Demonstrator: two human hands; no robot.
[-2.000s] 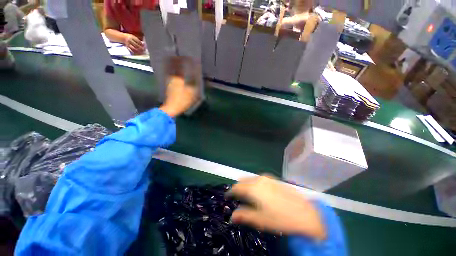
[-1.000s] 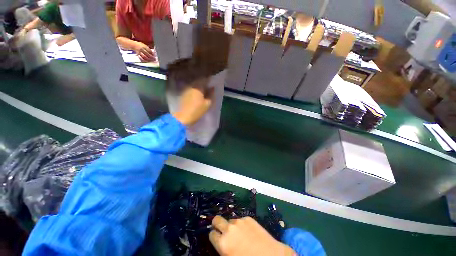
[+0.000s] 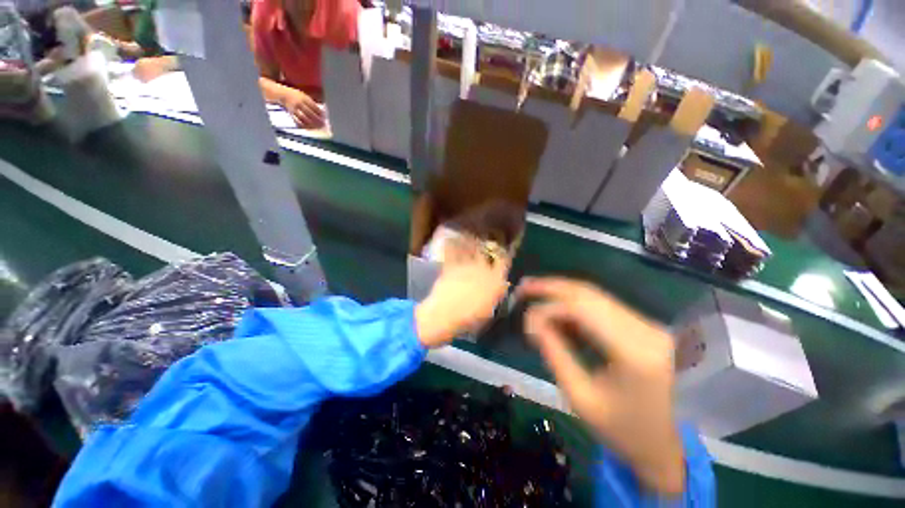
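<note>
An open carton (image 3: 493,164) stands in the centre, its brown lid flap raised and a pale, unclear shape inside. My left hand (image 3: 464,296) is at the carton's near side, its fingers over the rim at the opening. My blurred right hand (image 3: 605,362) is just right of the carton, thumb and fingers curled towards it. A small thing shows at its fingertips, too blurred to tell. The cable pile (image 3: 447,451), black and glossy, lies below both hands. A closed white product box (image 3: 764,362) stands at the right, partly behind my right hand.
A black plastic bag (image 3: 149,322) lies at left by my sleeve. A grey metal post (image 3: 243,149) rises left of the carton. Grey cartons (image 3: 571,159) line the far belt edge, with stacked printed sheets (image 3: 700,223) at right. A person in red (image 3: 323,50) sits opposite.
The open carton and my left hand have come right and nearer, and the carton's flap now stands raised. My right hand has gone from the cable pile up to the carton's side.
</note>
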